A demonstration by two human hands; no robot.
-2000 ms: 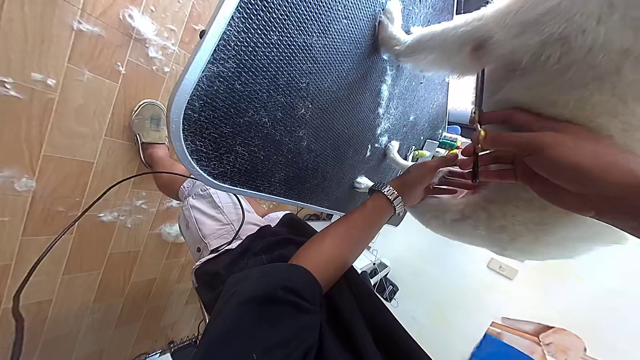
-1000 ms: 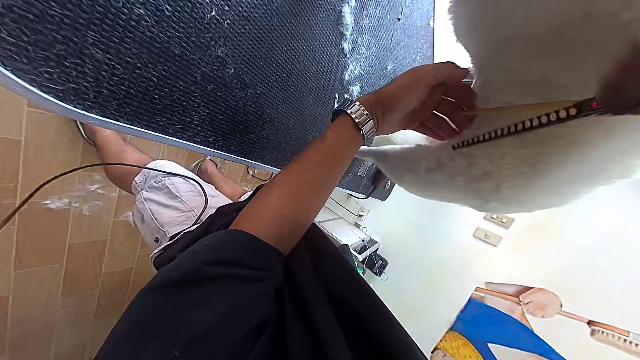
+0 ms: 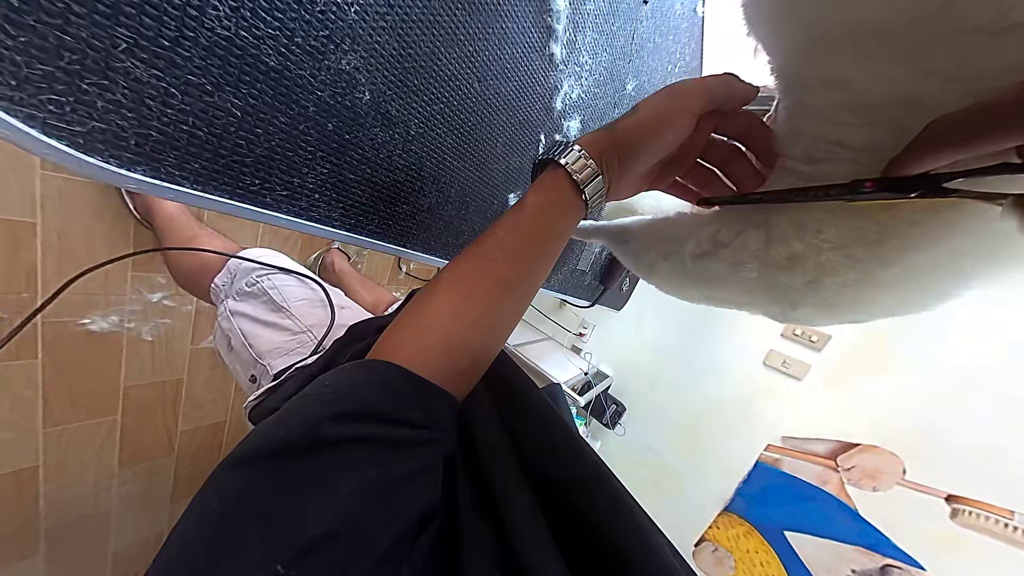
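Note:
The white-furred body of an animal (image 3: 808, 264), seemingly a dog, fills the upper right. My left hand (image 3: 704, 144), a metal-banded watch on its wrist, is against the fur with thumb and fingers apart, partly curled. From the right edge comes my right hand (image 3: 960, 136), holding dark grooming scissors (image 3: 848, 190). Their blades lie nearly together along the fur, the tip by my left fingertips. Part of my right hand is out of frame. Black textured matting covers the grooming table (image 3: 320, 96), with loose white hair on it.
Below the table's metal rim runs a black cable (image 3: 104, 264) over the tiled floor (image 3: 80, 384), where hair clumps lie. A white shelf (image 3: 552, 360) with cords stands by the wall. Wall switches (image 3: 804, 336) and a painted mural (image 3: 816, 512) are further right.
The toothed scissors' blades, apart one second ago, have come together. In the oldest frame my hands are close together by the animal's legs. The view has shifted a lot.

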